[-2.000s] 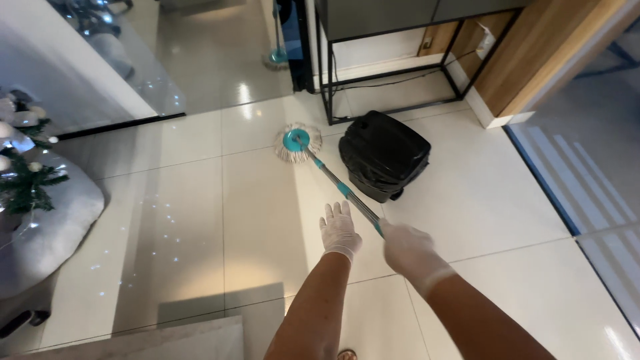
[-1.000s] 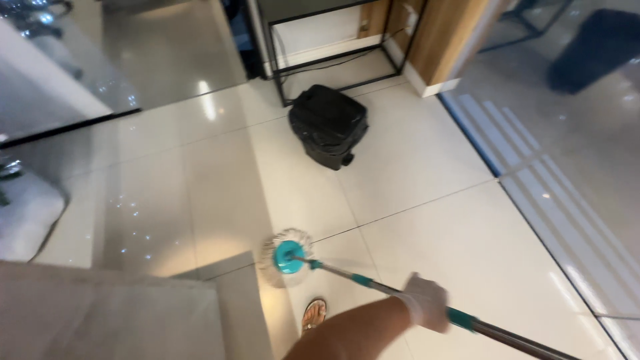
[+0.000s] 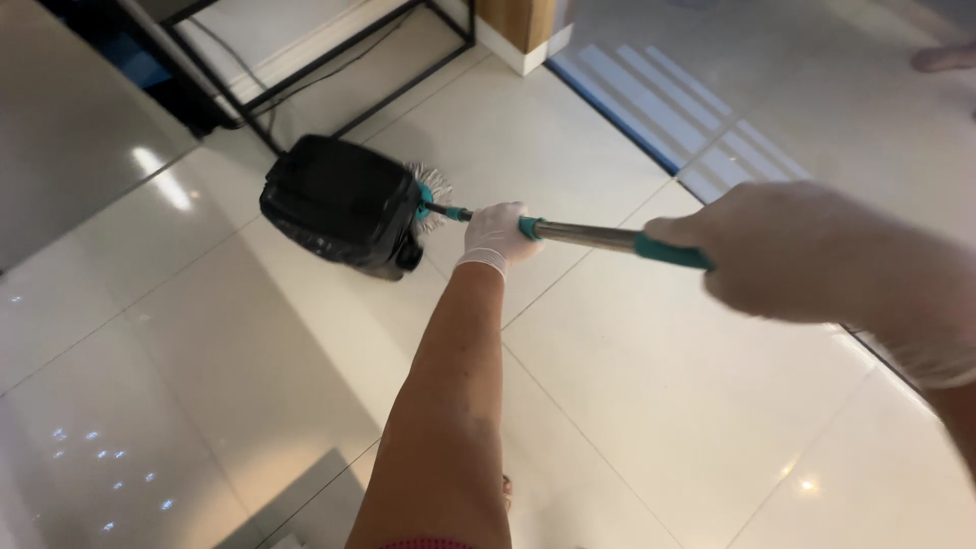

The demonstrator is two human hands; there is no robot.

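Observation:
My left hand (image 3: 499,235), in a pale thin glove, is closed around the metal pole of a mop (image 3: 587,235) with teal collars. Farther up the pole, my right hand (image 3: 793,255), gloved too and somewhat blurred, grips the teal handle end. The mop's round head (image 3: 428,200), with whitish strands and a teal centre, rests on the tiled floor just right of a black bin (image 3: 343,200). The bin hides part of the head.
A black metal-framed stand (image 3: 412,95) with a cable under it stands behind the bin. A wood-faced corner (image 3: 526,27) with a white baseboard rises at the top. Reflective glass panels (image 3: 732,84) lie beyond a dark floor track at right.
The mop head has moved from the open floor near my foot to beside the black bin. Both hands now show on the pole; one second ago only one hand was visible on it.

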